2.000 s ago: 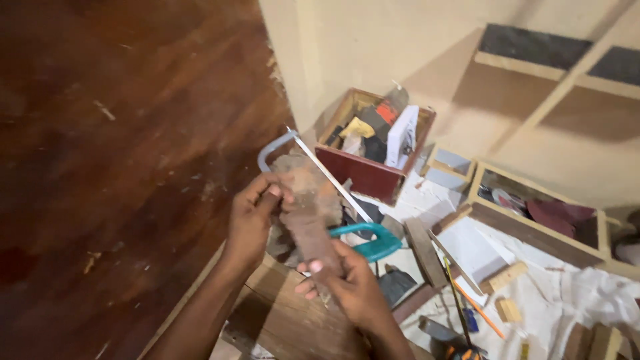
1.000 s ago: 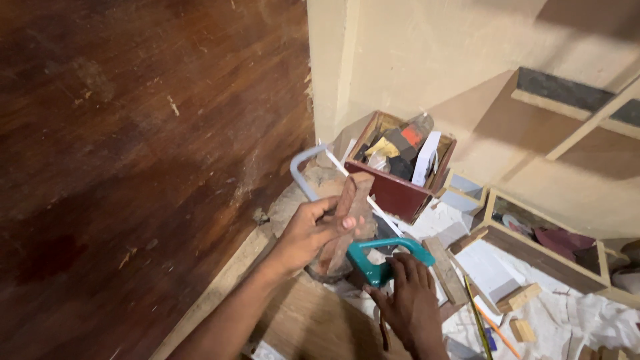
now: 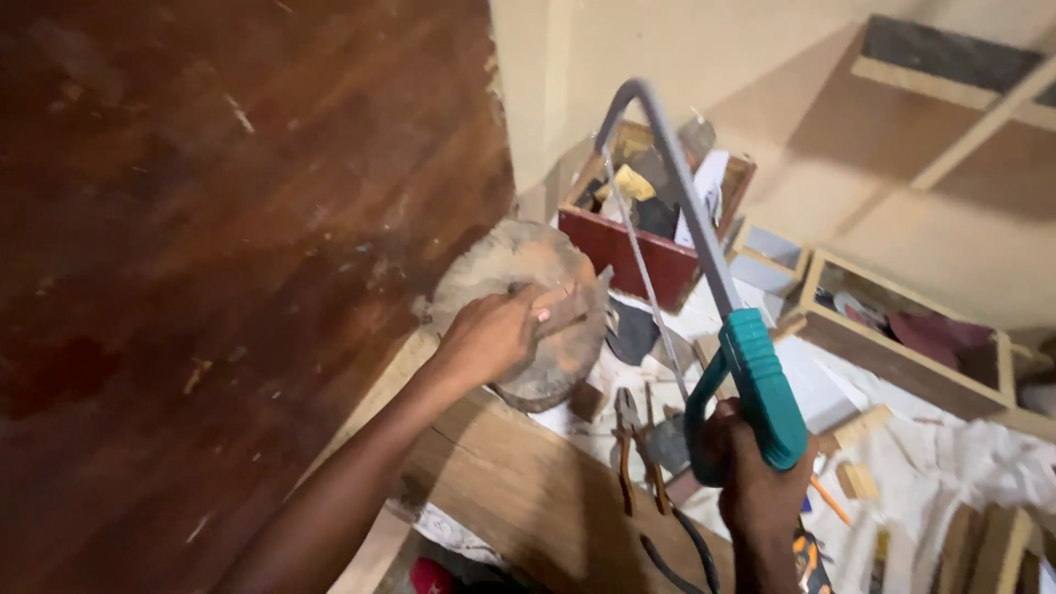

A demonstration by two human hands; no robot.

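Note:
My right hand [image 3: 755, 483] grips the teal handle of a hacksaw [image 3: 689, 190], whose grey frame points up and away and whose thin blade faces left. My left hand [image 3: 495, 334] holds a small brown piece of wood [image 3: 568, 307] over a round wooden log slab [image 3: 516, 256]. The saw blade is to the right of the wood piece, apart from it. Combination pliers [image 3: 634, 450] with orange-brown handles lie between the slab and my right hand.
Behind the slab stands a dark red wooden box [image 3: 631, 260] with assorted items. Wooden compartment trays [image 3: 907, 355] line the wall at right. A wooden board [image 3: 511, 470] lies in front, beside a brown panel [image 3: 247, 231] at left. White cloth [image 3: 924, 470] carries wood offcuts.
My right hand has picked up the hacksaw, which lay beside the slab, and raised it. My left hand has lowered the wood piece over the slab. One second ago it was held more upright.

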